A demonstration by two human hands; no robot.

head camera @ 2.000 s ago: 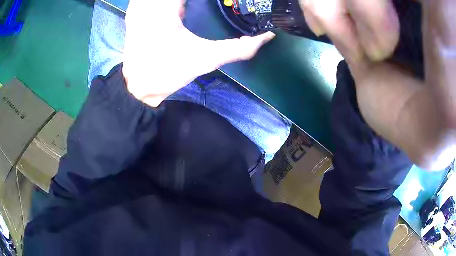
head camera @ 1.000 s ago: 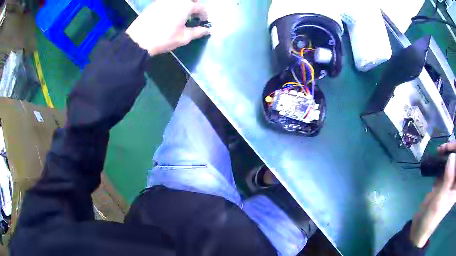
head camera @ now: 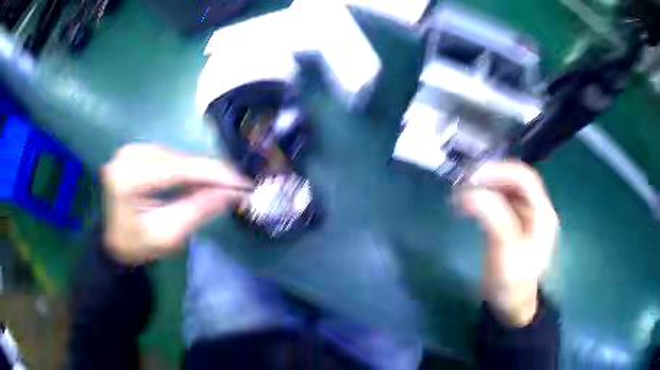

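Observation:
The white camera housing point(head camera: 250, 54) lies on the green bench with its black hollow facing me. The black round base holding the silvery circuit board point(head camera: 278, 201) lies in front of it, joined by wires. My left hand point(head camera: 170, 199) is at the board's left edge with thumb and forefinger together; blur hides whether something small is pinched. My right hand point(head camera: 510, 217) is bent at the front of the screw feeder point(head camera: 481, 87), fingertips near its small metal parts; what it holds, if anything, is too blurred to tell.
The white mounting arm point(head camera: 340, 47) extends from the housing. A blue stool point(head camera: 40, 173) stands at the left on the floor. A dark, blurred long shape point(head camera: 579, 101) lies right of the feeder. The bench edge runs in front of my lap.
The view has shifted and blurred. My left hand has moved from the bench edge to the circuit board. My right hand has moved to the feeder's front; the black cylinder it held is no longer clear.

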